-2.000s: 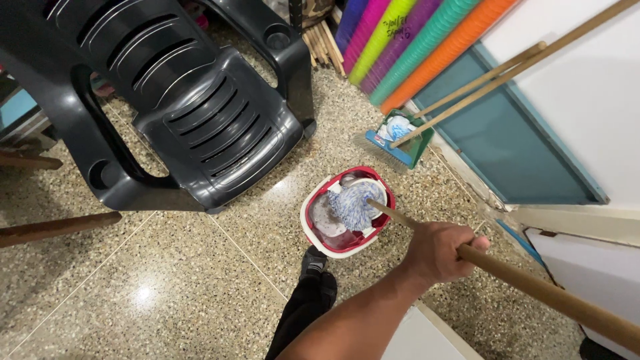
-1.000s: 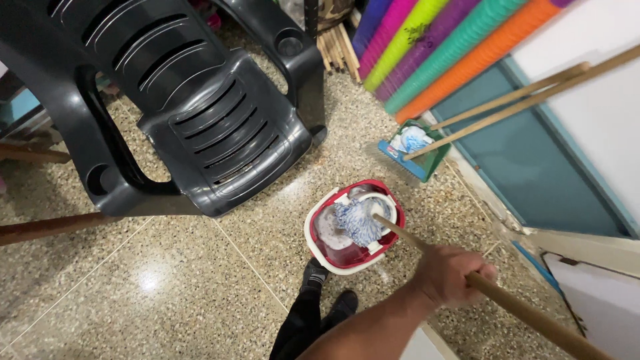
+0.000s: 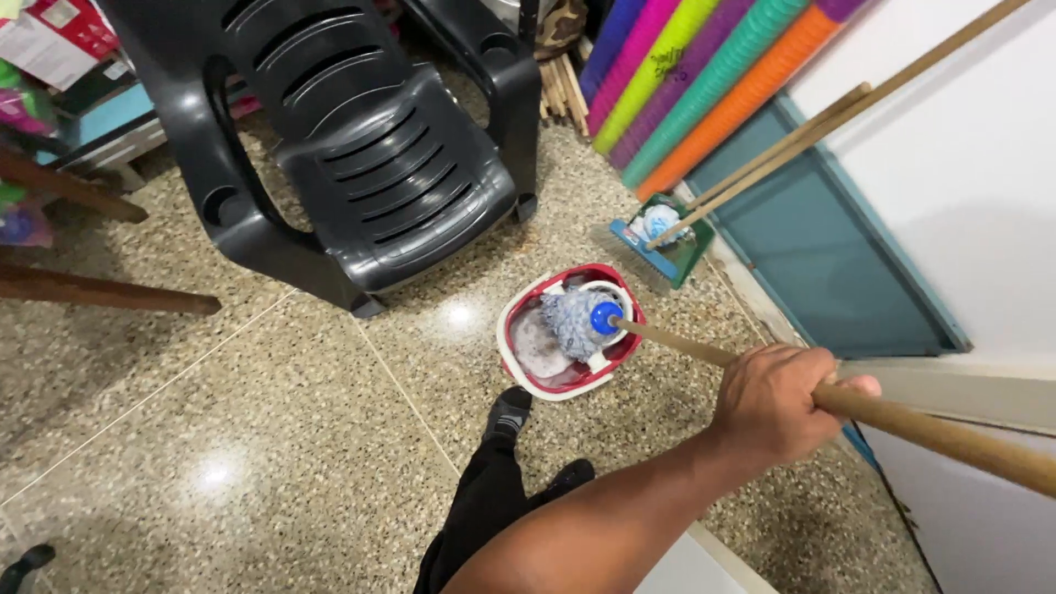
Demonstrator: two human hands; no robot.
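My left hand (image 3: 780,400) is closed around the wooden handle (image 3: 932,431) of a mop, which slants from the right edge down to a bucket. The mop's blue socket (image 3: 606,318) and its blue-and-white strands (image 3: 569,322) rest in the white wringer ring (image 3: 620,290) at the bucket's right side. The red bucket with a white rim (image 3: 505,330) stands on the speckled floor and holds greyish, sudsy liquid (image 3: 536,342). My right hand is out of view.
A black plastic armchair (image 3: 404,173) stands upper left of the bucket. A blue broom (image 3: 643,247) and green dustpan (image 3: 693,256) holding crumpled material sit beyond it. Colourful ribbed tubes (image 3: 701,103) lean near a teal panel (image 3: 817,239). My feet (image 3: 507,408) are beside the bucket.
The mop head has turned or shifted in the bucket, and its blue socket now shows. My left hand keeps hold of the handle.
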